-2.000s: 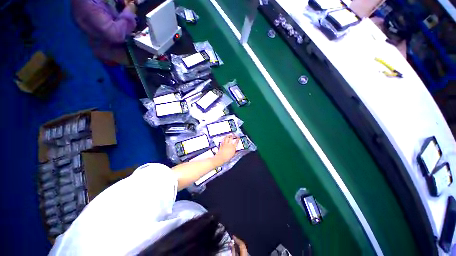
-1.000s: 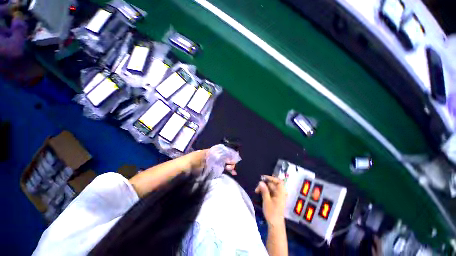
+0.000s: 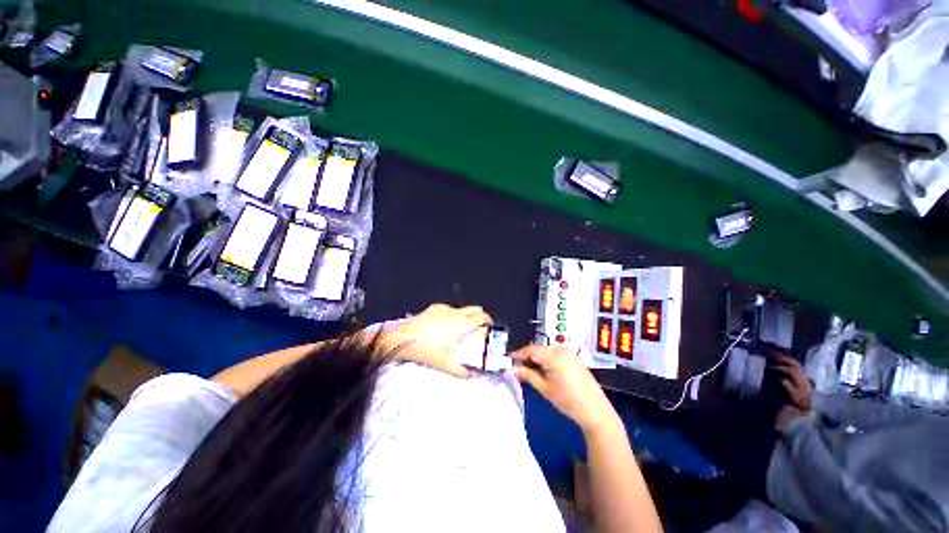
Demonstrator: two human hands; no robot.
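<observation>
A phone half-assembly with a white block is held in front of my chest, left of the test box. My left hand is shut on its left side and covers part of it. My right hand has its fingertips closed at the unit's right end; small details there are too blurred to tell. The test box shows red digital readouts and a row of green and red buttons. Several similar units in clear bags lie clustered at the left of the black bench.
A green conveyor runs behind the bench and carries spaced bagged units. A white cable and dark fixtures lie right of the box. Another person's hand is there. A cardboard carton stands at lower left.
The view has turned right. My left hand held a crinkled clear bag before; now a unit shows in it without the bag. My right hand has come over to the unit.
</observation>
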